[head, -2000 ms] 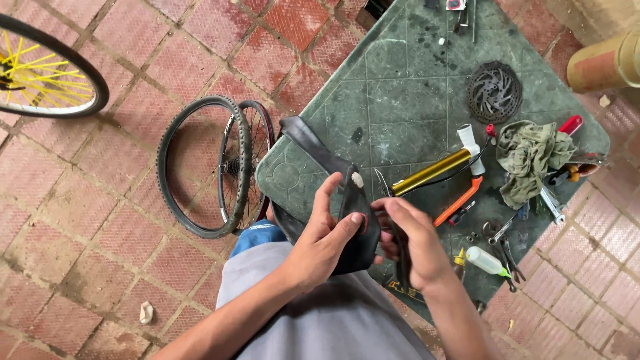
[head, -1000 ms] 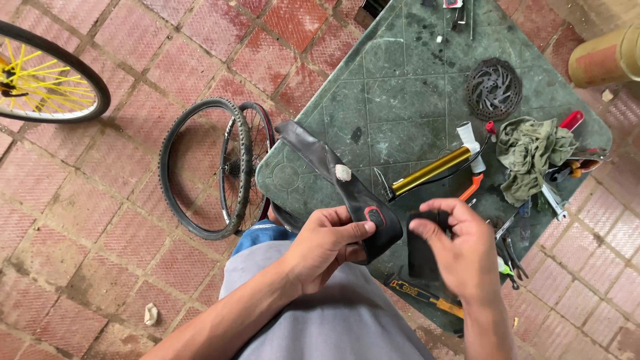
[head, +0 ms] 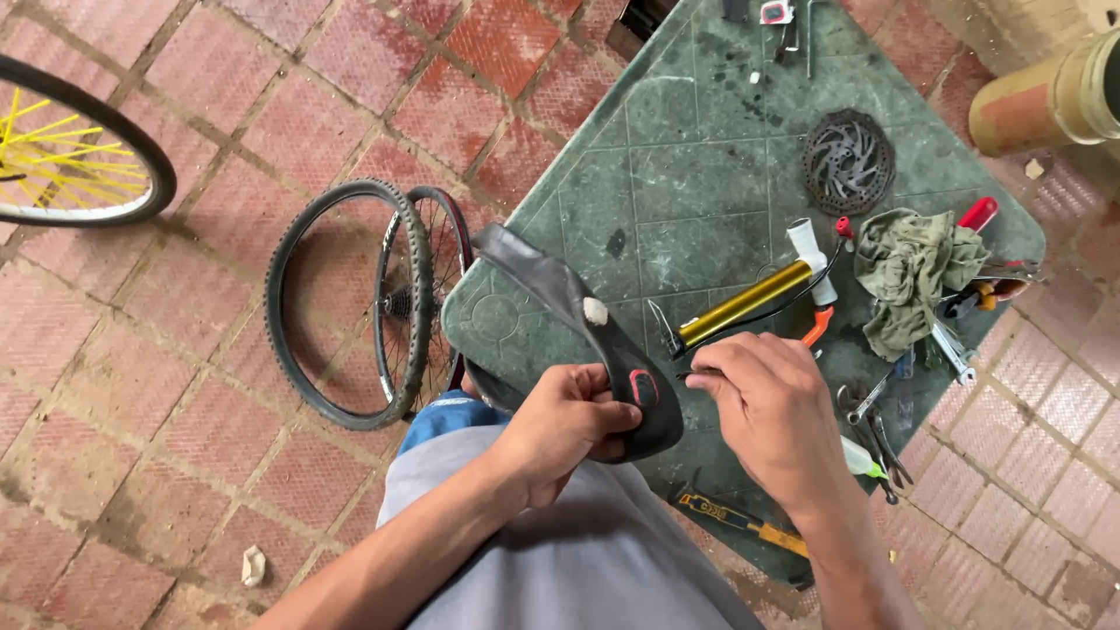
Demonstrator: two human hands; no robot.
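A black rubber bicycle inner tube (head: 658,429) lies over the near left corner of the green table, pinched by my left hand (head: 569,424). It bears a black patch with a red rim (head: 643,388) beside my fingertips and a pale whitish spot (head: 595,311) farther up. Just right of the tube, my right hand (head: 766,411) has thumb and forefinger pressed together on a small dark piece (head: 698,374), mostly hidden by the fingers. Beyond the right hand lies a gold hand pump (head: 744,304) with a black hose.
On the green table (head: 682,184) lie a brake rotor (head: 849,162), a crumpled rag (head: 914,262), wrenches (head: 875,429), a bottle (head: 859,457) and a yellow-handled tool (head: 744,522). A tyre (head: 276,306) and a spoked wheel (head: 462,236) are left of it. A bucket (head: 1041,98) stands at right.
My right hand has moved from the tube to its right side. The dark flat piece seen under it one second ago no longer shows clearly. My left hand still grips the tube.
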